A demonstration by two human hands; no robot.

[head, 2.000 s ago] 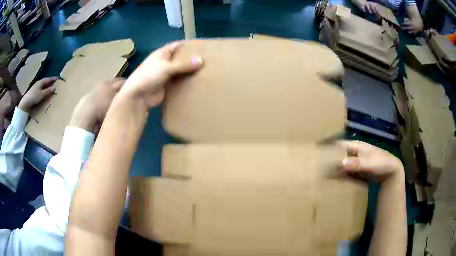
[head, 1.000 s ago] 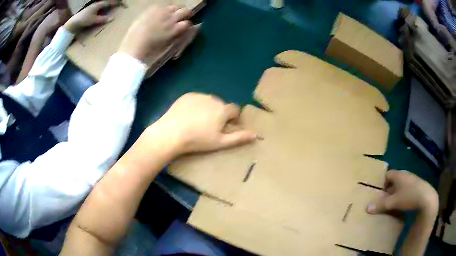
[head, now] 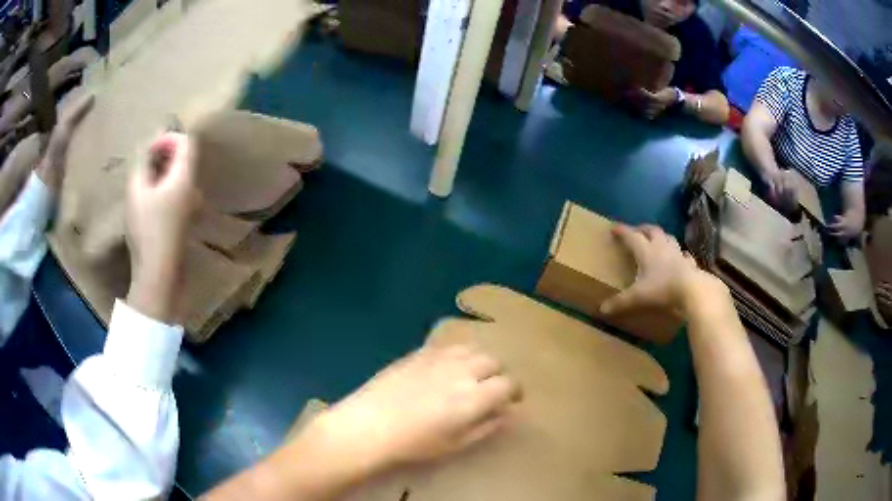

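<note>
A flat brown box blank (head: 557,401) lies on the table in front of me, its rounded ears pointing away and its near part cut off by the frame's lower edge. My left hand (head: 440,401) rests on its left part, fingers curled and fingertips hidden. A finished box (head: 587,250), closed and brick-shaped, lies just beyond the blank. My right hand (head: 650,274) grips its right part, thumb on the near side and fingers over the top.
Pale posts (head: 455,108) rise from the green table (head: 381,225). At left, a neighbour's hands and white sleeves (head: 127,382) are over blanks (head: 245,157). A stack of folded card (head: 758,245) stands at right. Two people sit across the table, one holding a brown piece.
My right hand has left the blank's right edge and taken hold of the finished box. My left hand stays over the blank. The view has tilted up, showing more of the far side.
</note>
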